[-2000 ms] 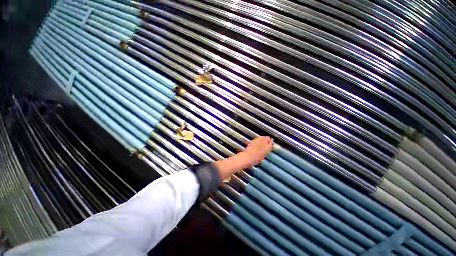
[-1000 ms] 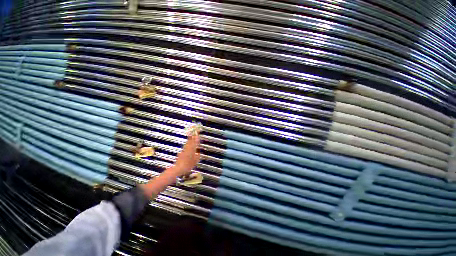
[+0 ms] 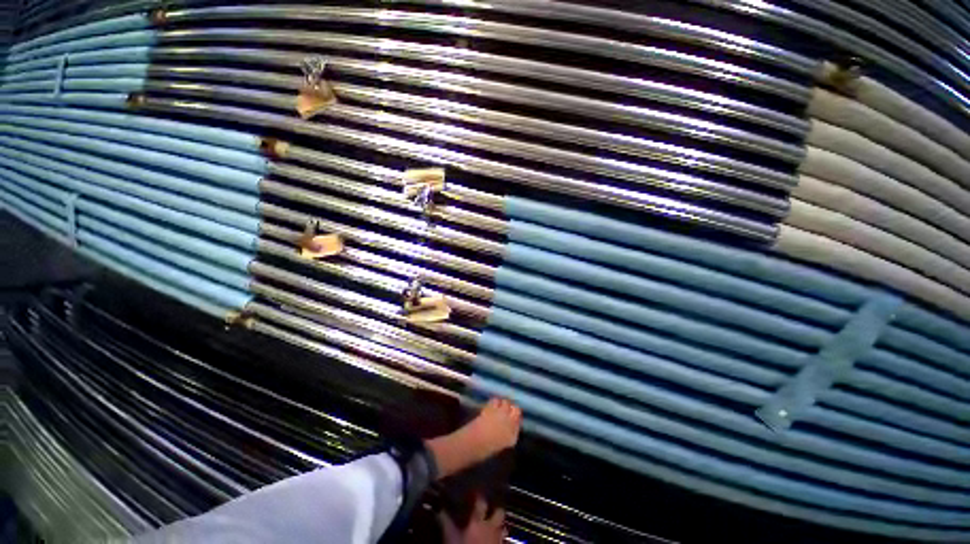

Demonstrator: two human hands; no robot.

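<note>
A blue curtain panel (image 3: 681,351) lies in long parallel folds along the metal tubes, with a same-colour band (image 3: 830,367) across it. My left hand (image 3: 495,427) is at the panel's near left corner, fingers bent against the edge; whether it grips anything is unclear. My right hand (image 3: 477,523) shows only partly at the bottom edge, below the left; its fingers are dark and blurred. Silvery clips with tan pads lie on bare tubes left of the panel: one further back (image 3: 425,186) and one nearer (image 3: 428,308).
Another blue panel (image 3: 128,170) lies at the left. An off-white panel (image 3: 883,181) is at the far right. Two more clips with tan pads, one far (image 3: 315,98) and one nearer (image 3: 321,245), lie on the tubes. A second set of tubes (image 3: 213,425) runs along the lower left.
My left hand has moved from the panel's far left corner, over the bare tubes, to its near left corner. A clip now lies where the hand was a second ago. My right hand has appeared.
</note>
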